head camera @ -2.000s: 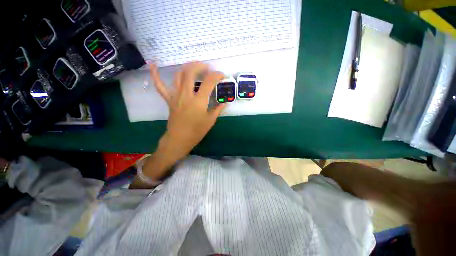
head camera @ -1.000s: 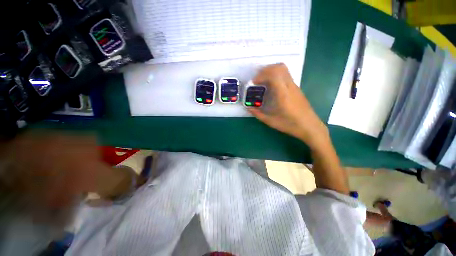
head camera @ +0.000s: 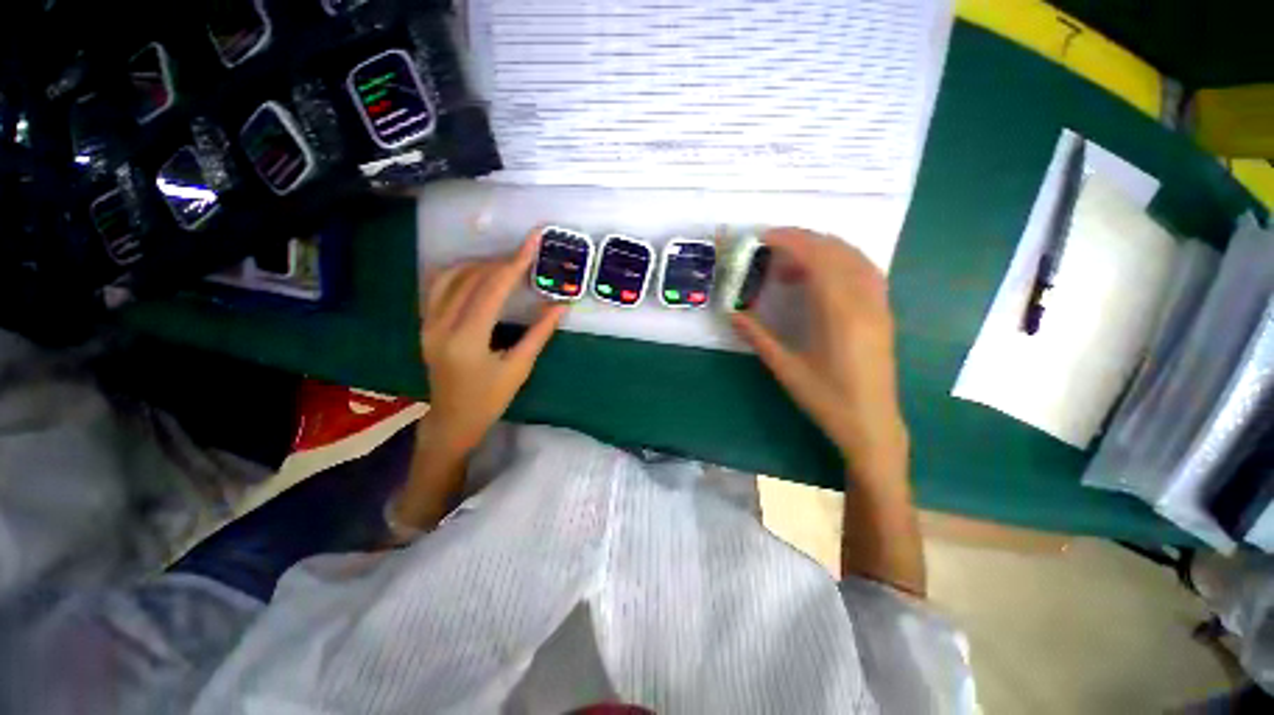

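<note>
Four smartwatches without straps form a row on a white pad (head camera: 447,238). The leftmost watch (head camera: 562,264) is between the thumb and finger of my left hand (head camera: 475,335). Two middle watches, one (head camera: 623,271) beside the other (head camera: 687,274), lie face up, untouched. All three show dark screens with green and red buttons. My right hand (head camera: 836,328) holds the rightmost watch (head camera: 752,275) by its top and bottom edges. That watch is tilted on its side and slightly blurred, so its screen shows only narrowly.
A black blister tray (head camera: 328,210) with more watches stands at left, above a blue-edged box (head camera: 331,266). A printed form (head camera: 699,98) lies beyond the pad. At right are note paper (head camera: 1076,300), a pen (head camera: 1058,245) and clear plastic sleeves (head camera: 1188,391). Another person's sleeve (head camera: 84,461) shows at left.
My left hand has come from the lower left onto the leftmost watch. A fourth watch is now in the row. My right hand still holds the rightmost watch, now tilted. The view has shifted.
</note>
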